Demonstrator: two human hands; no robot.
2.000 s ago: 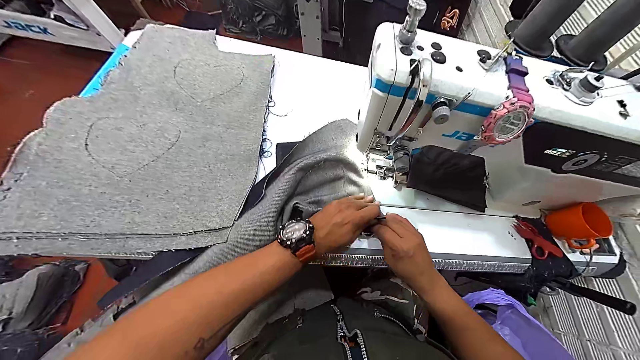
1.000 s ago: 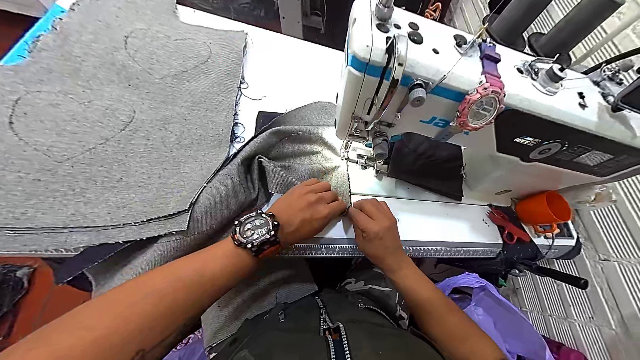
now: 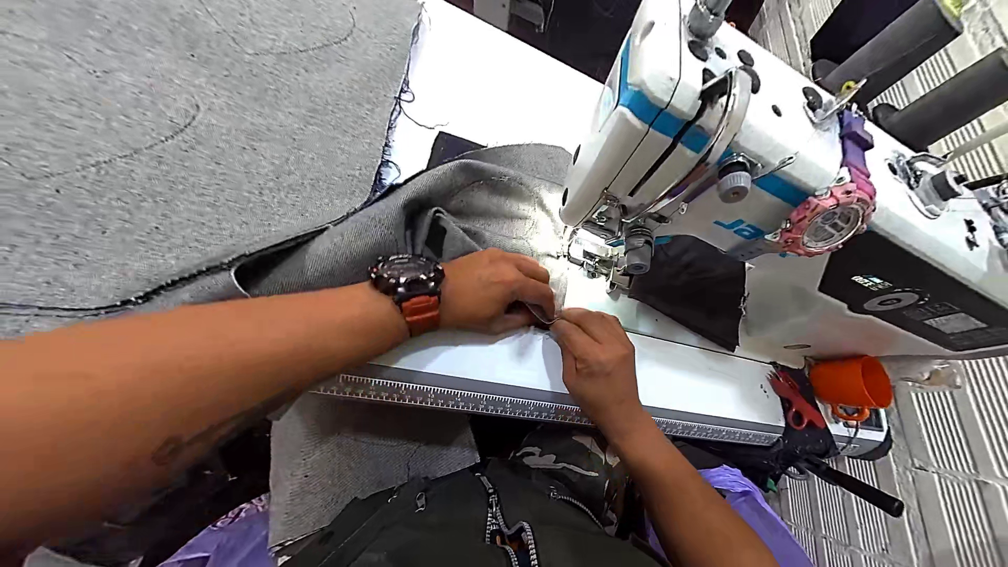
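Grey denim fabric [image 3: 504, 201] lies bunched on the bed of a white sewing machine [image 3: 669, 102], its right edge at the lit presser foot [image 3: 602, 264]. My left hand [image 3: 496, 291], with a black and orange watch on the wrist, pinches the near edge of this fabric. Close against it, my right hand [image 3: 598, 358] grips the same edge between thumb and fingers, just in front of the presser foot. The fingertips hide the pinched part. Larger grey fabric panels [image 3: 236, 142] with drawn curved lines lie at the left.
A black fabric piece [image 3: 693, 287] lies beneath the machine arm, from which a pink and purple watch [image 3: 835, 216] hangs. At the right are red-handled scissors [image 3: 795, 402] and an orange cup [image 3: 854, 386]. A measuring tape [image 3: 472, 400] runs along the table's front edge.
Both hands stay together on the fabric's near edge. The fabric in front of the presser foot has been drawn together, showing more of the white bed near me. The view has moved closer.
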